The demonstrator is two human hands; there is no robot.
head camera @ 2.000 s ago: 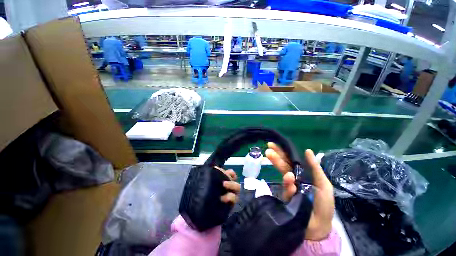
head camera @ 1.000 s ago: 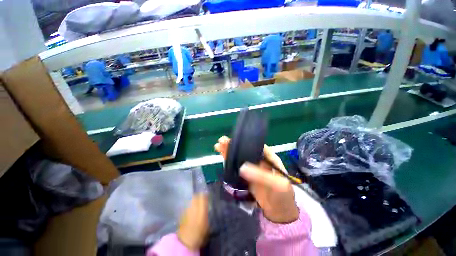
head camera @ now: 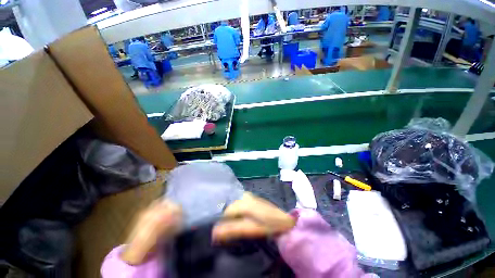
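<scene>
My left hand (head camera: 154,225) is at the lower left of the centre, blurred, beside a translucent grey foam bag (head camera: 202,187). My right hand (head camera: 254,217) reaches across the bag's lower right side, also blurred. The blur hides whether either hand grips the bag. A dark, blurred mass (head camera: 220,252) lies below and between the hands; its shape cannot be made out and the headphones are not clearly visible.
Open carton (head camera: 116,98) at left with dark bagged items. White bottle (head camera: 289,155), white cloth (head camera: 304,190), yellow-handled tool (head camera: 357,183) and white flat stack (head camera: 375,225) at right. Clear bag (head camera: 429,155) over black bundles (head camera: 442,222). Board (head camera: 222,142) with bagged cords behind.
The headphones, earlier held up in my hands, are no longer clearly seen. Both hands are now low at the grey bag, which has moved towards the centre. The view has shifted.
</scene>
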